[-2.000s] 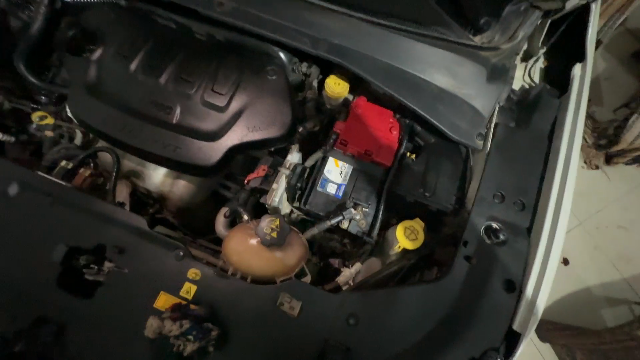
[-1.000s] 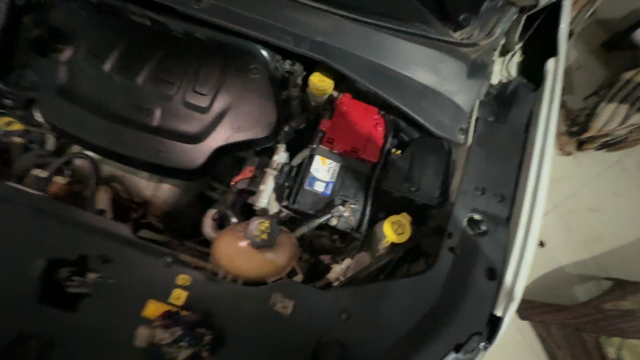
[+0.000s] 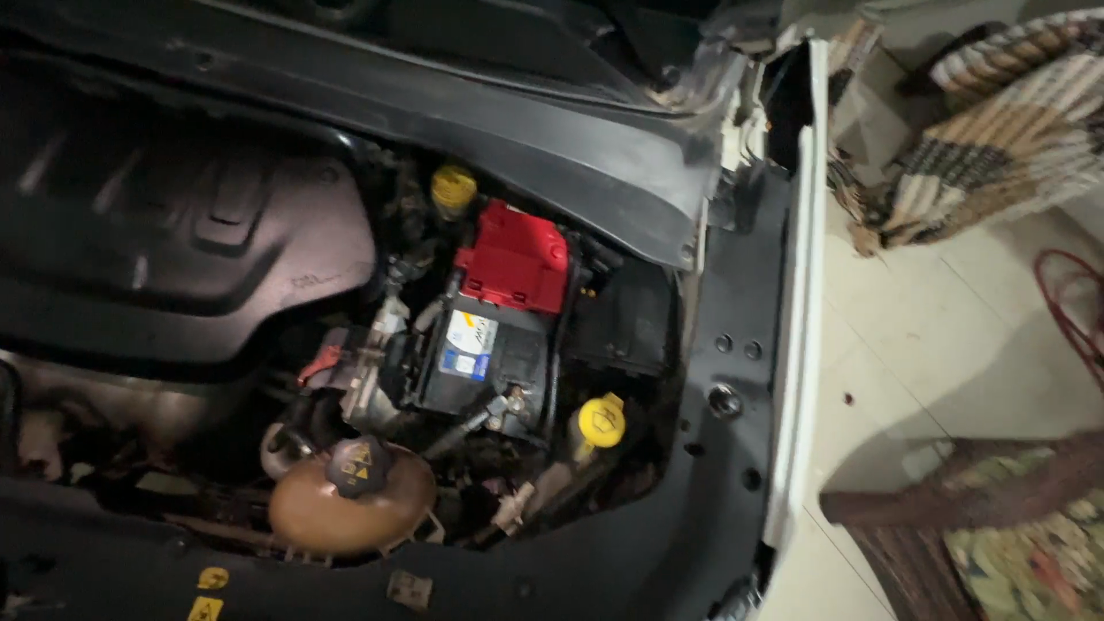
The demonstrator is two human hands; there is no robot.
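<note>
Neither of my hands is in view. A car's engine bay fills most of the head view. The black car battery (image 3: 442,390) sits right of centre, its red plastic terminal cover (image 3: 517,259) closed over the rear end and a clamp with a cable (image 3: 509,410) at the front end. To its front left is the brownish coolant expansion tank (image 3: 345,517) with a black cap (image 3: 358,466). A yellow washer-fluid cap (image 3: 602,421) stands to the battery's front right, and another yellow cap (image 3: 454,188) behind it. The black plastic engine cover (image 3: 285,250) lies at the left.
The white fender edge (image 3: 804,345) bounds the bay at the right. Beyond it, on the pale tiled floor (image 3: 906,345), are a striped woven cloth (image 3: 975,147), a red cable (image 3: 1065,310) and a patterned item with a dark edge (image 3: 1018,552). A black panel (image 3: 483,578) runs along the front.
The view has shifted to the right, so more of the floor shows, with the striped cloth and the red cable. Nothing in the engine bay has plainly moved.
</note>
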